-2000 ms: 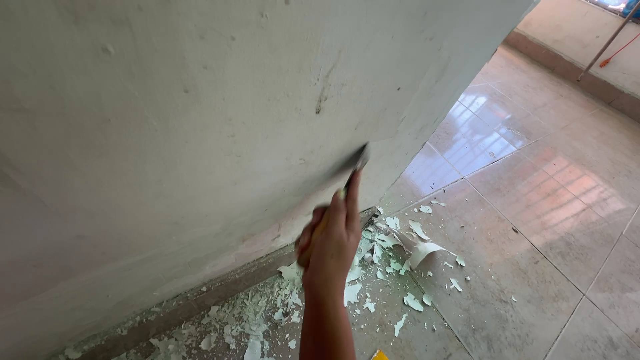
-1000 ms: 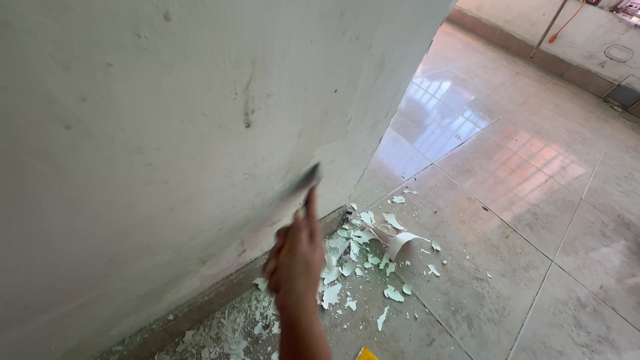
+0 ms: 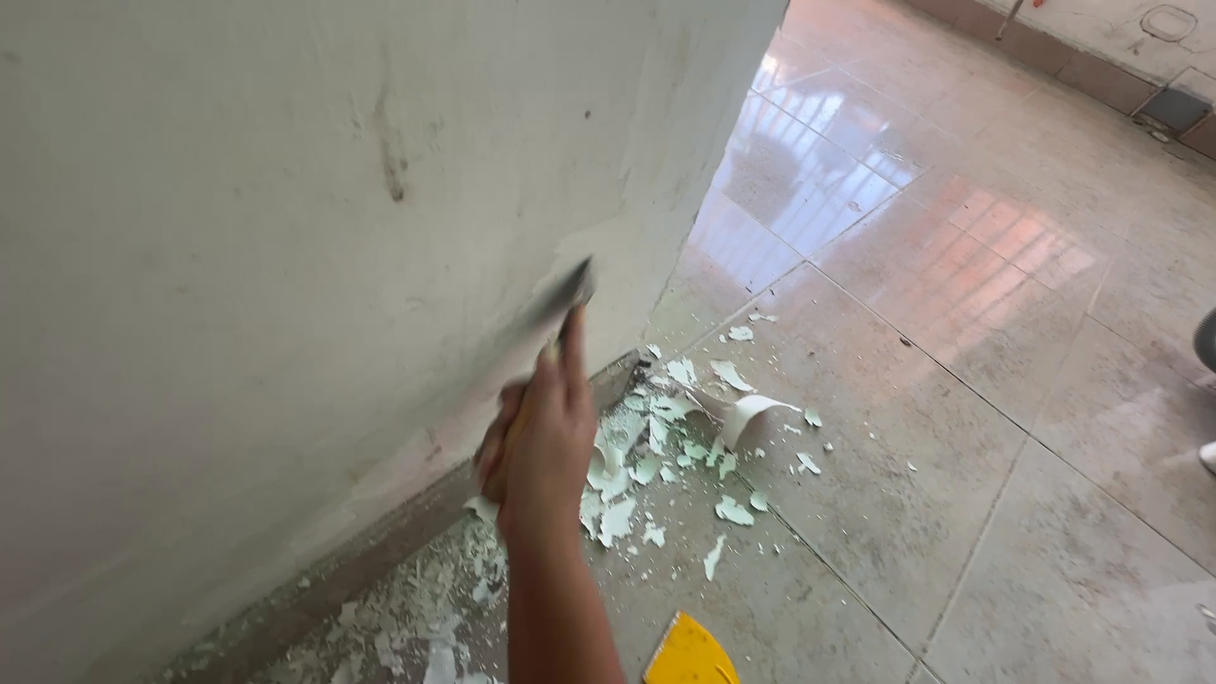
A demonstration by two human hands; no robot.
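My right hand [image 3: 541, 418] grips a scraper [image 3: 581, 283], its metal blade blurred and angled against the off-white wall [image 3: 285, 285] near the wall's outer corner. One finger stretches along the tool toward the blade, and the other fingers curl round the handle, which is mostly hidden. Beside the blade, an uneven edge shows in the wall's coating. Below and to the right of my hand, pale paint flakes [image 3: 733, 511] lie scattered on the floor, among them a larger curled strip [image 3: 746, 416]. My left hand is out of view.
A tiled floor [image 3: 855, 494] with window reflections spreads to the right. A dusty skirting [image 3: 351, 560] runs along the wall base, with fine debris beside it. A yellow flat piece [image 3: 692, 655] lies at the bottom edge. Partly seen objects sit at the right edge; another wall stands beyond.
The view has shifted, bringing more of the floor on the right into sight. My right hand keeps its hold on the scraper near the wall corner.
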